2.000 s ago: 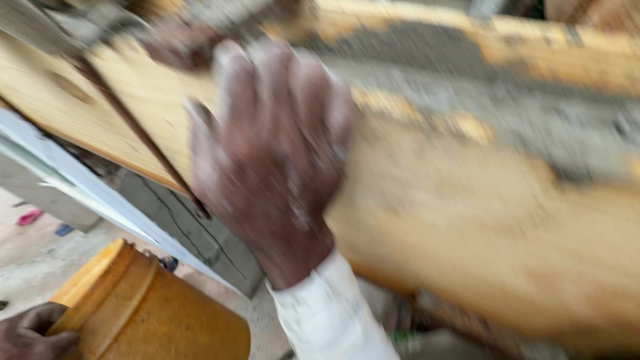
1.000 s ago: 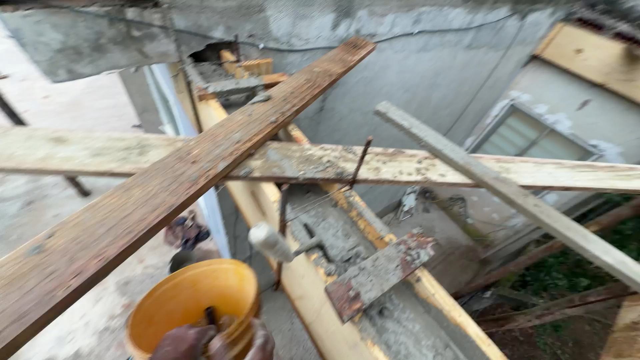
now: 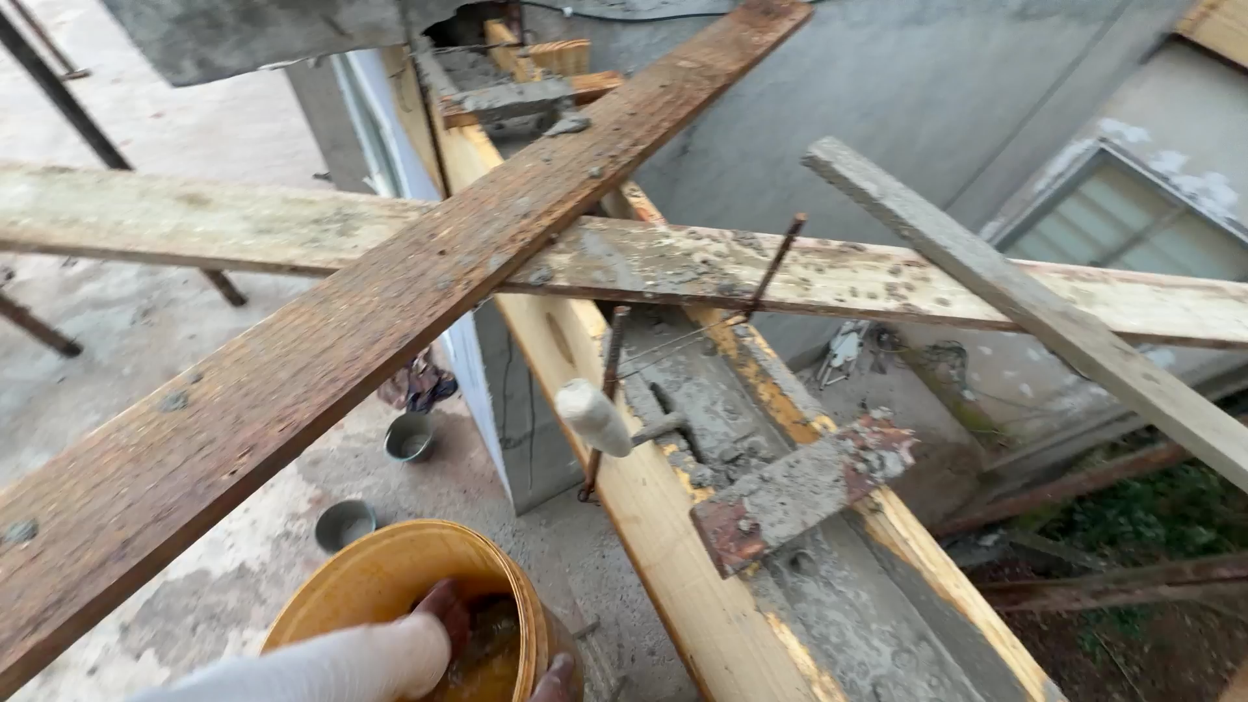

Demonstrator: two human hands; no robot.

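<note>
My left hand (image 3: 447, 612), on a white-sleeved arm, reaches inside a yellow plastic bucket (image 3: 400, 541); its fingers are partly hidden, and what they hold cannot be told. Wet, murky material (image 3: 492, 639) shows in the bucket. Fingers of my right hand (image 3: 556, 680) press against the bucket's right outer wall at the bottom edge. Beyond it, a tool with a white handle (image 3: 593, 417), apparently a trowel, rests on the wooden formwork (image 3: 682, 546). Grey mortar or concrete (image 3: 877, 624) fills the space between the form boards. A mortar-covered short board (image 3: 799, 487) lies across them.
A brown plank (image 3: 390, 312) crosses a pale plank (image 3: 829, 273) ahead. A grey timber (image 3: 1014, 292) slants at right. Rusty rebar (image 3: 609, 380) sticks up beside the formwork. Two small containers, one (image 3: 409, 437) behind the other (image 3: 345, 524), stand on the floor far below.
The view has swung from close over the formwork to a wider one. The white-sleeved hand over the board two seconds ago is gone from there; both hands are now at the bucket.
</note>
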